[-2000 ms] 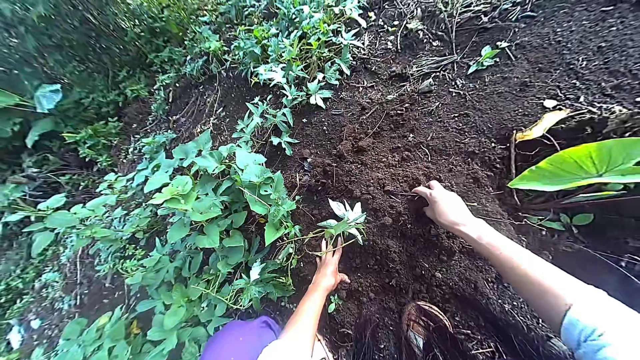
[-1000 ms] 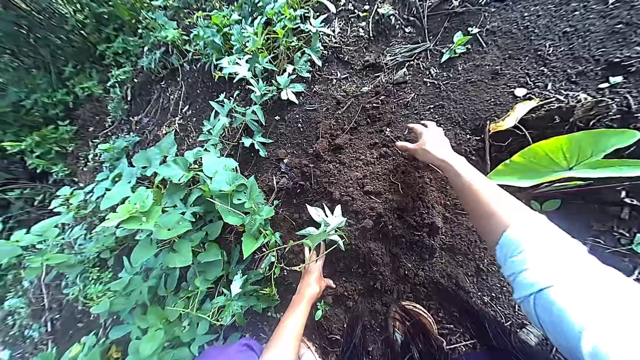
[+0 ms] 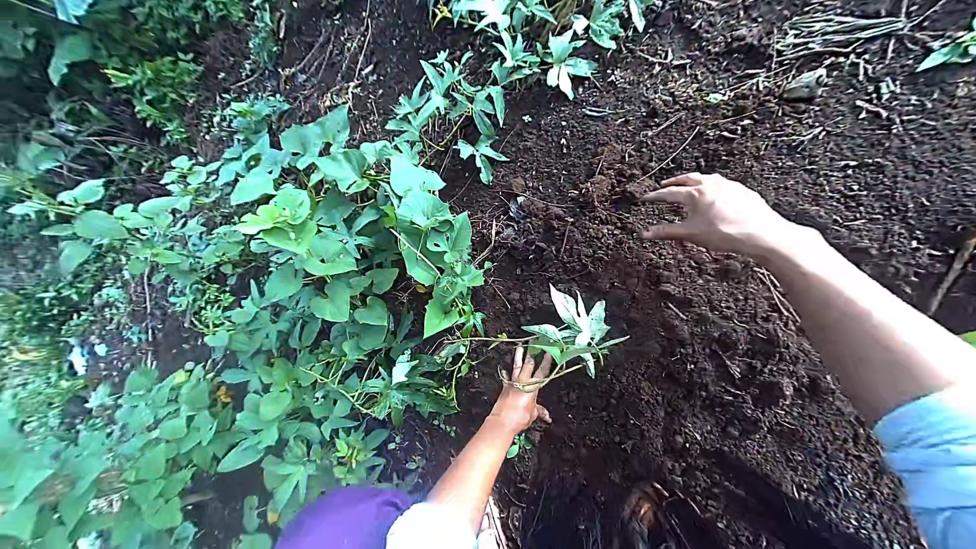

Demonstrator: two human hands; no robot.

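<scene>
My left hand (image 3: 521,394) reaches in from the bottom of the head view, at a leafy vine cutting (image 3: 581,334) whose stems cross over its fingers. The fingertips are partly hidden under the leaves, and whether they grip a stem is unclear. My right hand (image 3: 705,213) is over the loose dark soil (image 3: 640,305) at the right, with fingers and thumb apart and nothing between them. Its fingertips are beside a thin twig (image 3: 669,155).
Heart-shaped leafy vines (image 3: 343,244) spread over the left side. More lobed-leaf vines (image 3: 560,61) grow at the top. A stone (image 3: 804,85) and dry stalks (image 3: 835,34) lie at the upper right. Purple cloth (image 3: 343,518) shows at the bottom.
My right hand has moved up over the soil and its fingers have spread from a closer pose. My left hand stays at the vine cutting. The view has shifted.
</scene>
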